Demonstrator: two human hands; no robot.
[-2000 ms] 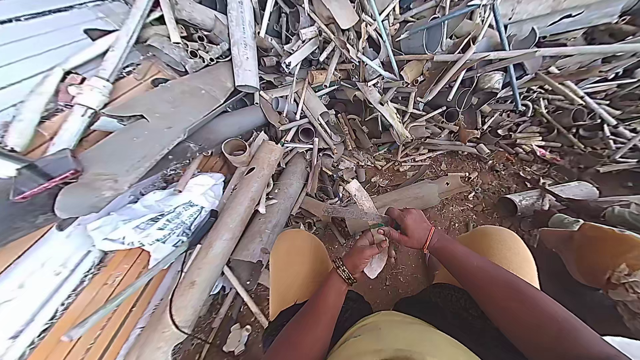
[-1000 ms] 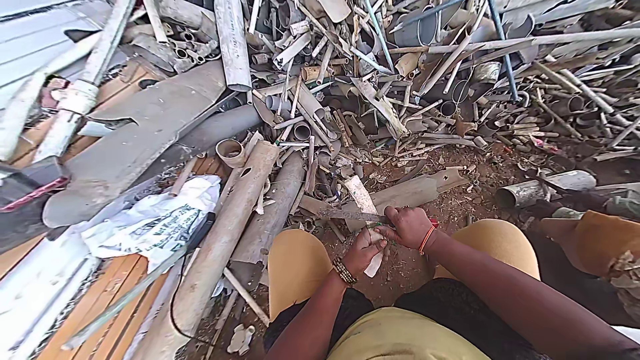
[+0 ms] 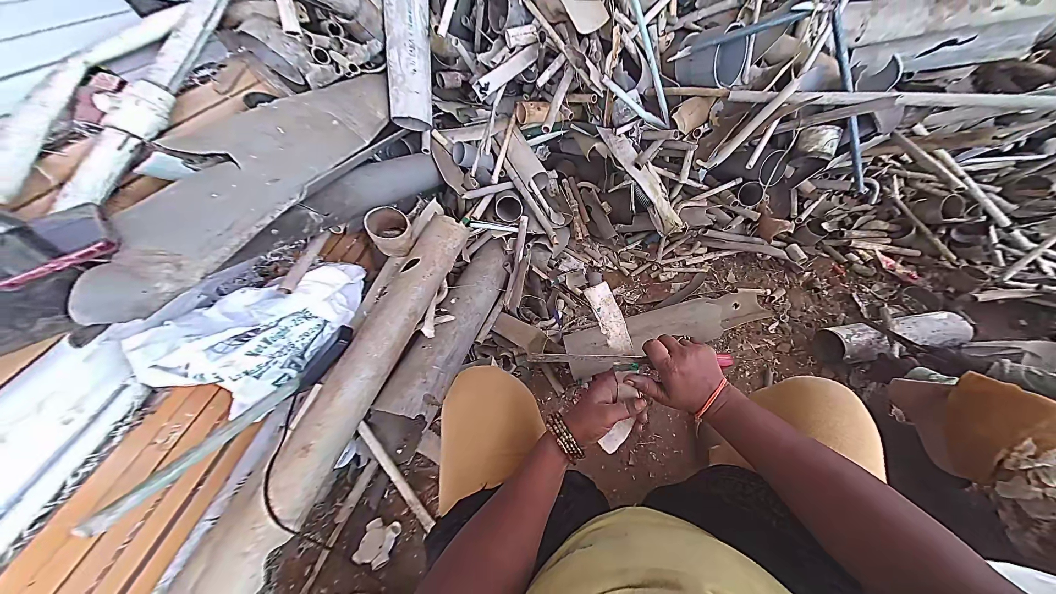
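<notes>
My left hand (image 3: 605, 408), with beaded bracelets at the wrist, grips a flat whitish strip (image 3: 606, 318) that slants between my knees, probably cut from plastic pipe. Closed around the red handle of a thin-bladed tool is my right hand (image 3: 683, 373), with an orange thread at its wrist. The tool's narrow blade (image 3: 569, 357) points left across the strip; its exact kind cannot be told. A small green piece shows beside my fingers. Behind the strip lies a flat grey-brown sheet (image 3: 693, 320) on the soil.
Scrap pipes and sticks (image 3: 577, 165) are heaped ahead. A long pipe (image 3: 379, 355) leans at my left, beside a white plastic bag (image 3: 256, 330) bearing writing and orange slats (image 3: 132, 478). A short pipe (image 3: 899, 337) lies at the right, near a brown-orange object (image 3: 990, 425).
The tool's blade and red handle show plainly now, with the blade lying across the strip. Both hands remain close together between my knees.
</notes>
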